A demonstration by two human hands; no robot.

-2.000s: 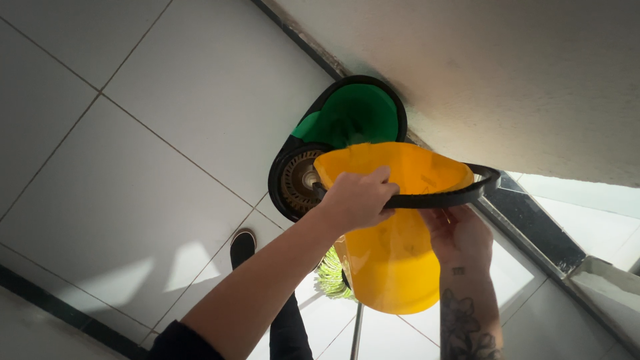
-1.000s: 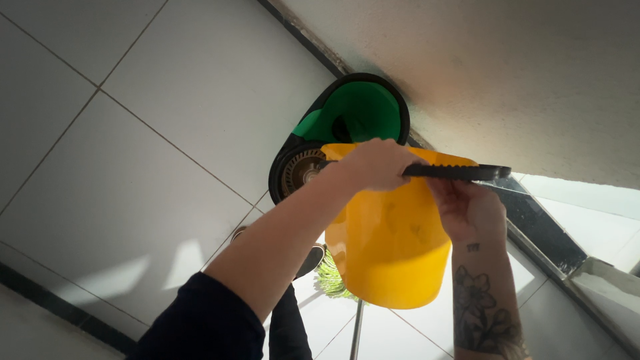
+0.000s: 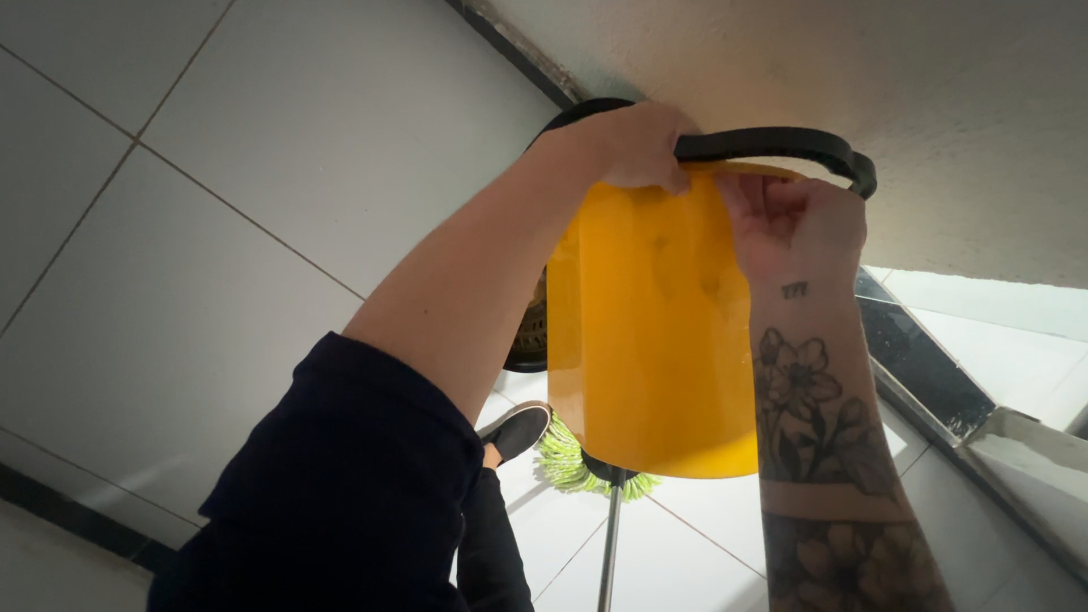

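Note:
A yellow plastic bucket (image 3: 663,331) hangs between my hands, tilted so that its outer side faces me; its inside is hidden. My left hand (image 3: 642,149) grips the bucket's black handle (image 3: 765,143) and rim at the top. My right hand (image 3: 795,221) pinches the rim near the handle's right end, fingers on the outer wall. Behind the bucket and my left arm, a black-edged spin mop bucket (image 3: 527,340) stands on the floor, mostly hidden. Below the yellow bucket lies a mop head with green strands (image 3: 557,459), its metal pole (image 3: 610,544) running down the view.
White floor tiles (image 3: 255,357) spread at the left. A wall (image 3: 960,102) with a dark baseboard (image 3: 518,55) rises at the upper right. At the right is a dark stone threshold (image 3: 926,365). My shoe (image 3: 520,432) is beside the mop strands.
The yellow bucket has come up in front of the spin mop bucket, whose green inside showed before and is now hidden. Its opening, visible two seconds ago, has turned away from view.

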